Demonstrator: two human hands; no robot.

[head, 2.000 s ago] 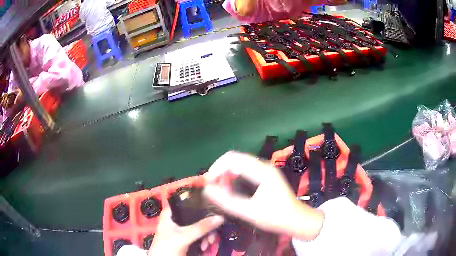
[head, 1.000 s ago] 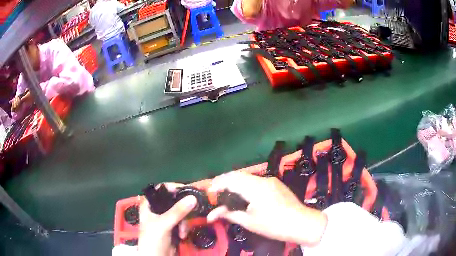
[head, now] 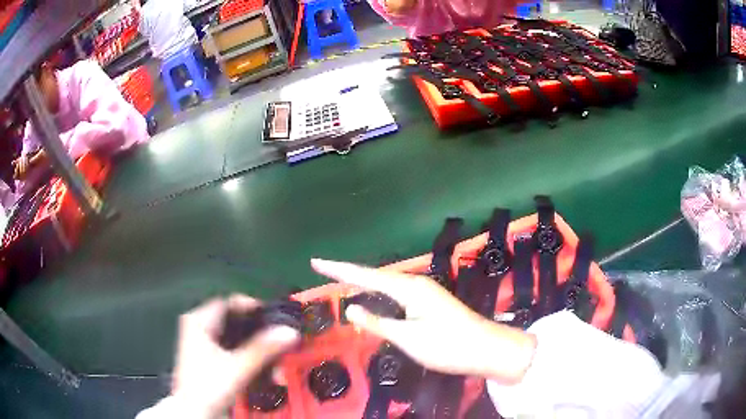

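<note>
My left hand (head: 225, 348), blurred, holds a black watch piece (head: 282, 315), with dark strap material bunched between thumb and fingers. My right hand (head: 433, 315) is to its right over the orange-red tray (head: 348, 348), index finger stretched out and thumb bent below it. A dark piece (head: 376, 304), which looks like a black strap, sits between that thumb and the fingers. The hands are apart. Below them, round black watch heads (head: 329, 378) sit in tray pockets. Strapped watches (head: 495, 258) lie across the tray's right part.
A calculator (head: 301, 120) rests on papers on a clipboard (head: 343, 146) across the green bench (head: 343, 196). A filled red tray (head: 458, 112) stands farther back. A bag with pink contents (head: 713, 214) and clear plastic (head: 679, 307) lie right. People in pink sit beyond.
My left hand has moved left and away from my right hand, carrying the watch piece. My right index finger has stretched out. More tray pockets with watch heads show between the hands.
</note>
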